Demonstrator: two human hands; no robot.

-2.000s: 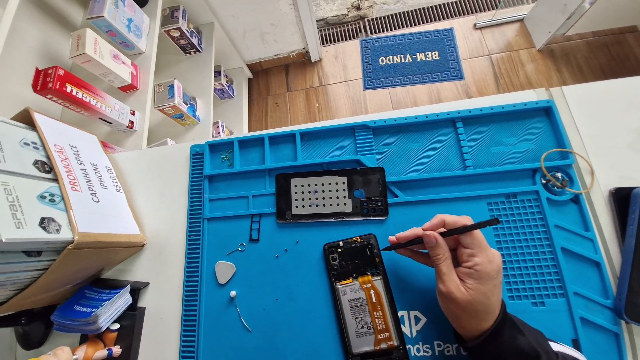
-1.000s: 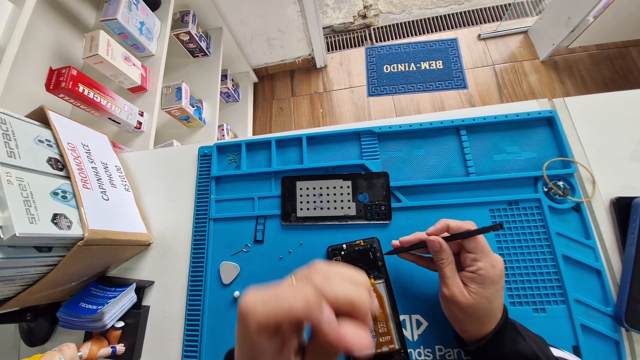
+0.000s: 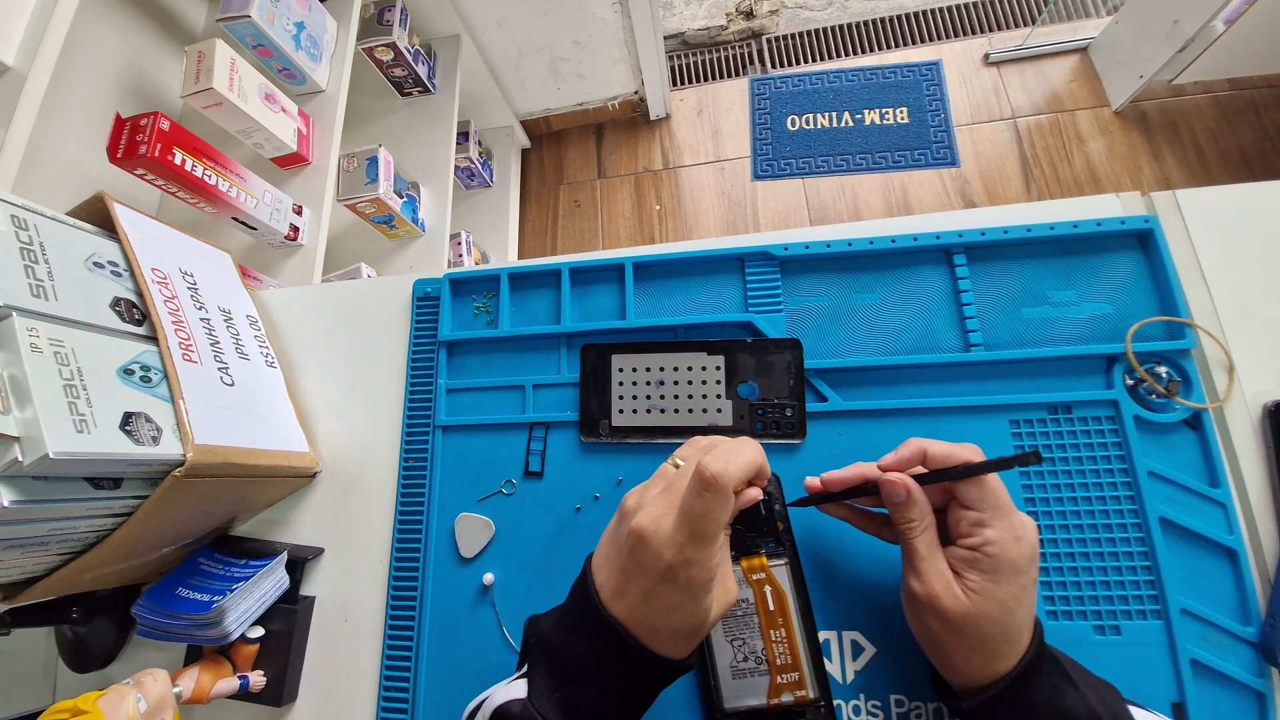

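An opened smartphone [image 3: 770, 620] lies on a blue silicone repair mat [image 3: 560, 580], its battery and an orange flex cable exposed. My left hand [image 3: 680, 530] is over the phone's upper part, fingertips pinched together at its frame; whether they grip anything is hidden. Between the fingers of my right hand [image 3: 950, 560] is a black plastic spudger [image 3: 930, 475], its pointed tip at the phone's upper right edge. Above lies the detached back cover [image 3: 690, 390], inner side up. To the left are a SIM tray [image 3: 537, 450], an ejector pin [image 3: 497, 489], a white opening pick [image 3: 474, 535] and several tiny screws.
A cardboard box [image 3: 250, 470] of phone cases stands at the left, near a stack of blue cards [image 3: 210, 595] and a figurine [image 3: 130, 695]. A rubber band [image 3: 1180, 362] lies over a round compartment at the mat's right. Small screws [image 3: 484, 307] sit in its upper left compartment.
My left hand, out of view two seconds ago, has come in from below and moved up to the phone's upper part. My right hand keeps the spudger near the phone's upper right edge.
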